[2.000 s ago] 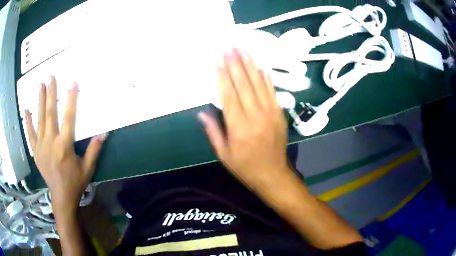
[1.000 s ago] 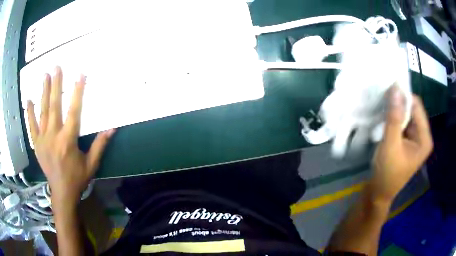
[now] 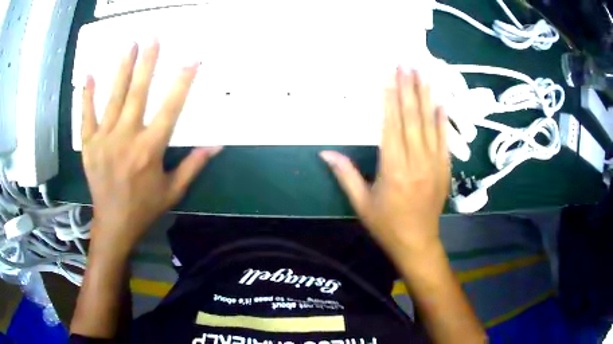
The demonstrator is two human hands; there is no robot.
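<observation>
Long white power strips (image 3: pixel 269 94) lie side by side on the dark green bench, so bright that their borders partly merge. My left hand (image 3: pixel 131 138) lies spread on their left end, thumb over the near edge. My right hand (image 3: pixel 413 154) lies flat at their right end, fingers close together and thumb apart. A crumpled white wiping cloth (image 3: pixel 454 91) shows beside and behind its fingers; how much lies under the palm is hidden. A three-pin plug (image 3: pixel 470 195) lies right of this hand, with a looped cord bundle (image 3: pixel 511 144) behind it.
Stacked power strips (image 3: pixel 40 101) stand at the left edge, with tangled cords (image 3: pixel 44 235) hanging below. More looped cords (image 3: pixel 527 33) lie at the back right. Neighbouring strips (image 3: pixel 591 148) lie at the far right. The bench's near edge (image 3: pixel 289 215) runs before my torso.
My right hand has moved left from over the cords, bringing the cloth down to the strips' right end. The view has shifted left, showing more of the left stack. My left hand stays spread on the strips.
</observation>
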